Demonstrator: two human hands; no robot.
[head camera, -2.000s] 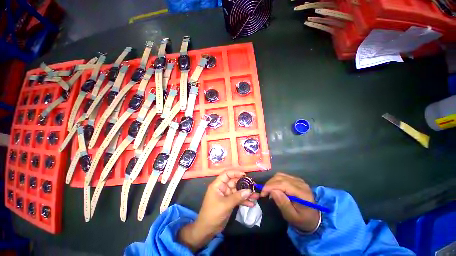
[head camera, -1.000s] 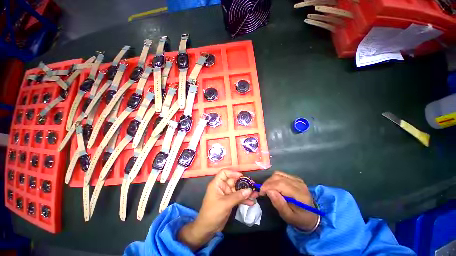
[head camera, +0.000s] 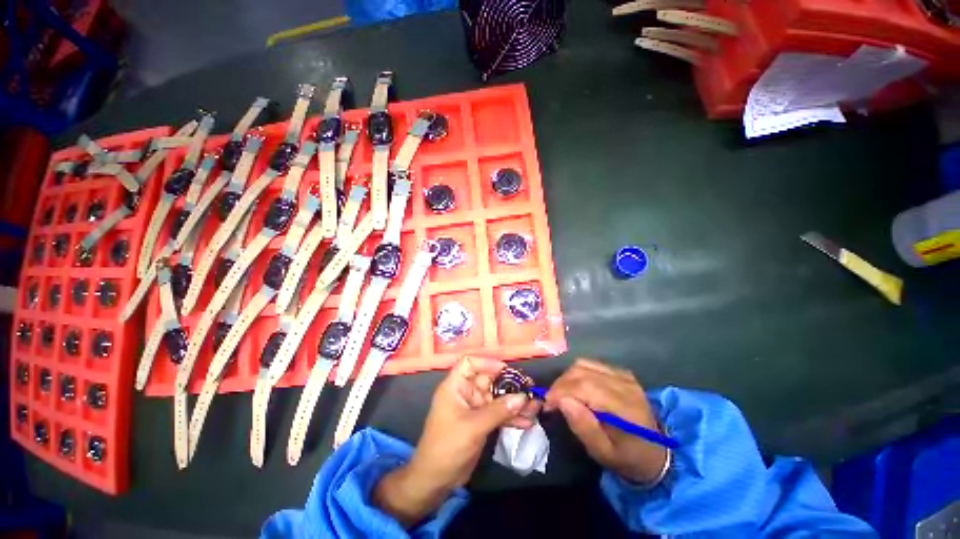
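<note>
My left hand (head camera: 459, 421) holds a small dark round watch head (head camera: 513, 383) between thumb and fingers, low in the middle of the view. A crumpled white wipe (head camera: 522, 448) hangs below the fingers of that hand. My right hand (head camera: 607, 416) holds a slim bright blue stick (head camera: 635, 427). Its left end is at the right edge of the watch head; the exact tip is too small to make out. Both hands are bare, with blue sleeves.
An orange-red tray (head camera: 535, 221) holds watch heads, with beige-strapped watches (head camera: 391, 332) across it. Another tray (head camera: 125, 316) is further left. A blue cap (head camera: 631, 261), a yellow-handled knife (head camera: 872, 276), a bottle (head camera: 931, 228), stacked trays (head camera: 726, 74) and a black fan (head camera: 513, 32) are around.
The whole view has shifted slightly. The right hand and blue stick have moved slightly left and tilted a little. The holds are unchanged.
</note>
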